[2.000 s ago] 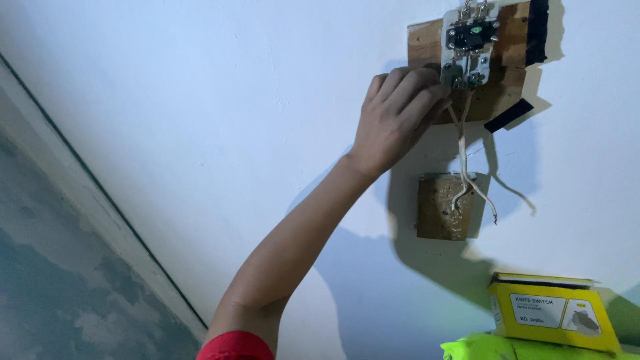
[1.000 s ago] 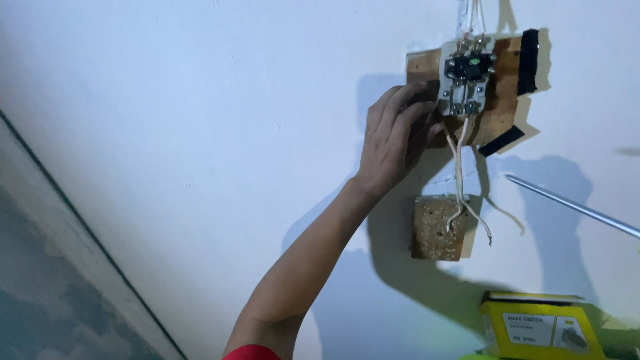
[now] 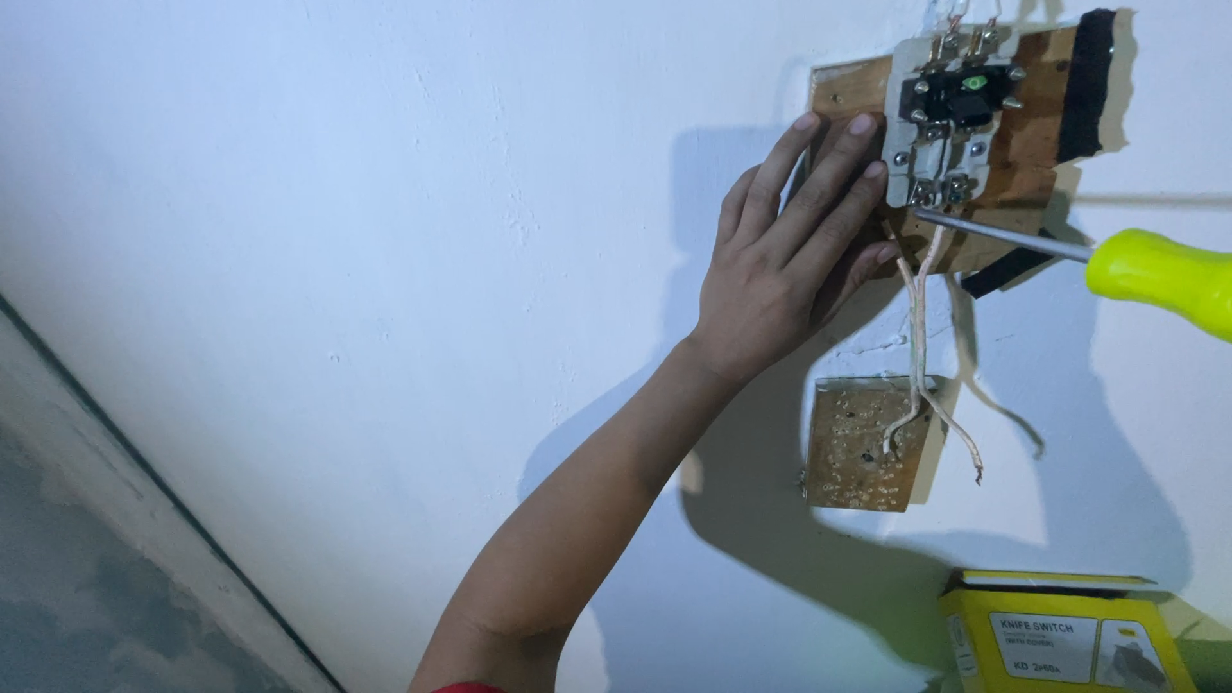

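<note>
A knife switch with a white base and black middle part is mounted on a wooden board on the wall. My left hand lies with fingers spread against the board's left part, fingertips beside the switch base. A screwdriver with a yellow-green handle comes in from the right, its tip at the lower edge of the switch near a terminal. The hand on its handle is out of view. White wires hang from below the switch, their ends loose.
Below the board a small wooden block is fixed to the wall. A yellow knife switch box stands at the lower right. Black tape covers the board's right edge, and another black strip is lower down. Wires enter the switch from above.
The screwdriver, absent from the first frame and short of the switch a second ago, has moved left to its lower edge. My left hand's fingers, curled earlier, have spread out on the board.
</note>
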